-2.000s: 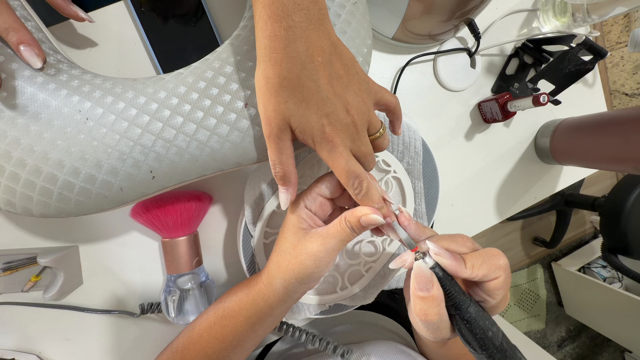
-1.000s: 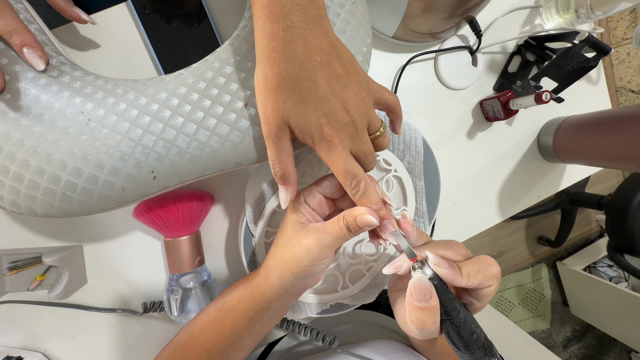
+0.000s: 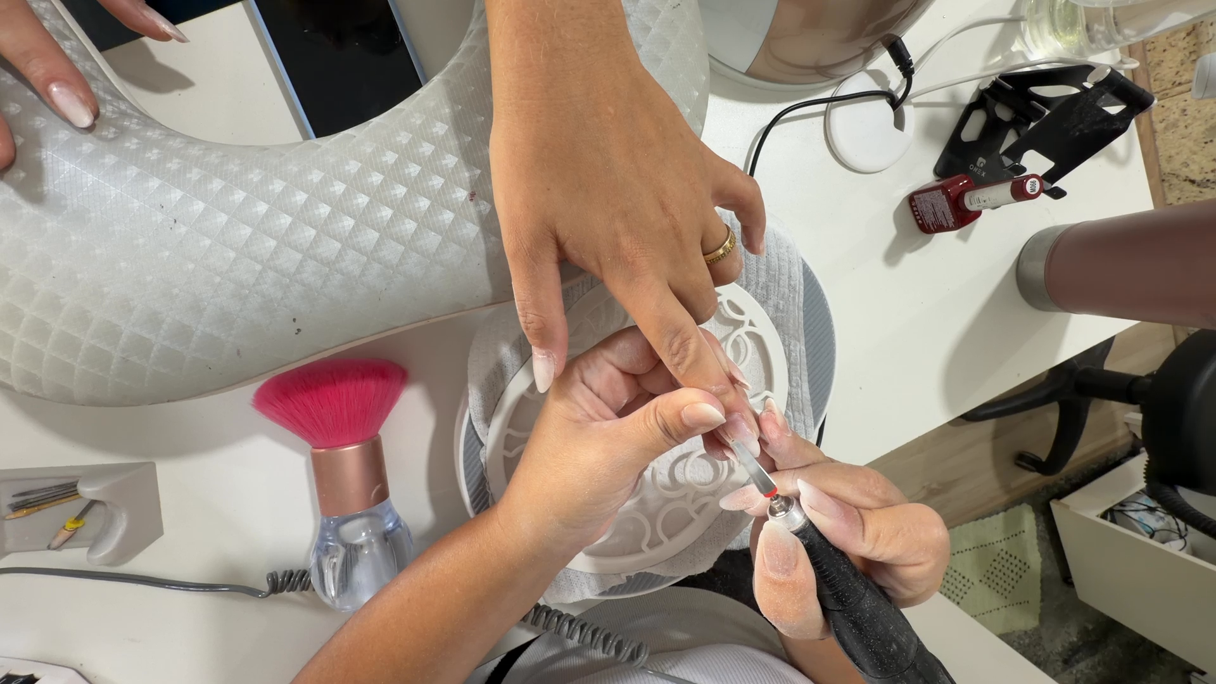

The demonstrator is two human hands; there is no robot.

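My left hand [image 3: 608, 427] grips a finger of another person's hand [image 3: 608, 180], its thumb close to the fingertip. That hand reaches down from the top and wears a gold ring [image 3: 721, 246]. In my right hand [image 3: 855, 532] is a black electric nail drill [image 3: 850, 598], held like a pen. Its slim metal bit [image 3: 752, 467], with a red band, lies at the nail of the gripped finger. Beneath the hands is a round white openwork grille [image 3: 655, 518] with grey cloth around it.
A quilted armrest [image 3: 237, 247] fills the upper left, with the person's other hand [image 3: 57, 66] on it. A pink brush [image 3: 347, 475] stands left. At right are a red nail polish bottle [image 3: 942, 204], a black stand [image 3: 1035, 123] and a tumbler [image 3: 1130, 261]. A coiled cord [image 3: 589, 636] runs below.
My right hand and the drill have shifted slightly at the fingertip. My left hand keeps its hold on the same finger, and the other person's hand has hardly moved.
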